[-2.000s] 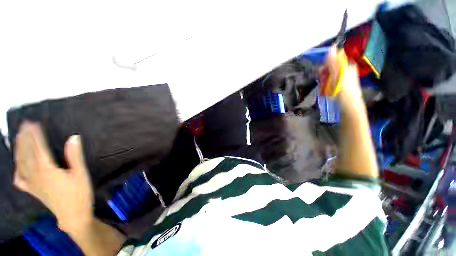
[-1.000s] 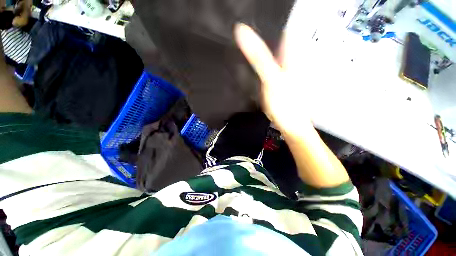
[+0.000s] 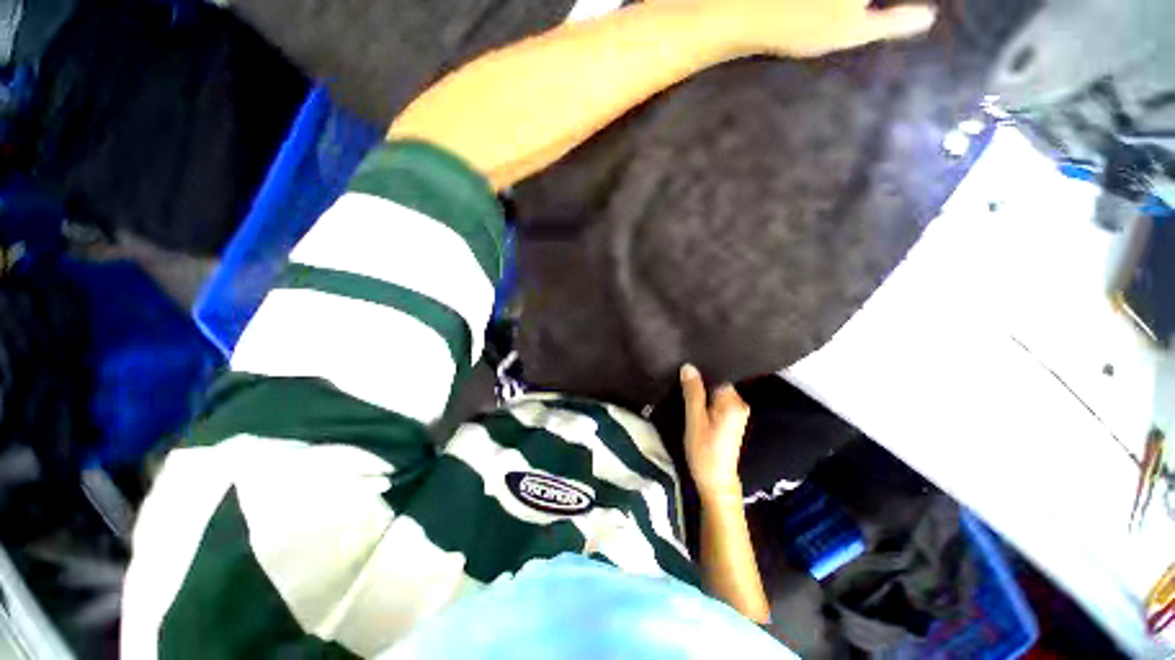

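A dark grey-brown fabric panel covers the middle of the view, partly on the white table and hanging over its front edge. My left hand reaches across it at the top, near the machine head; it lies on the cloth and is partly cut off by the picture's top edge, so its grip cannot be told. My right hand pinches the panel's near edge between thumb and fingers, low in the middle. The needle area is not clearly visible; a bright light shines on the cloth beside it.
Snips and orange-red handles lie at the table's right. A black phone lies by the machine. A blue basket stands at left, another with dark cloth below the table. A dark cloth heap is upper left.
My left arm has come in from the left and reaches across the panel. My right hand has moved down to the panel's near edge. The cloth now extends further right, up to the machine.
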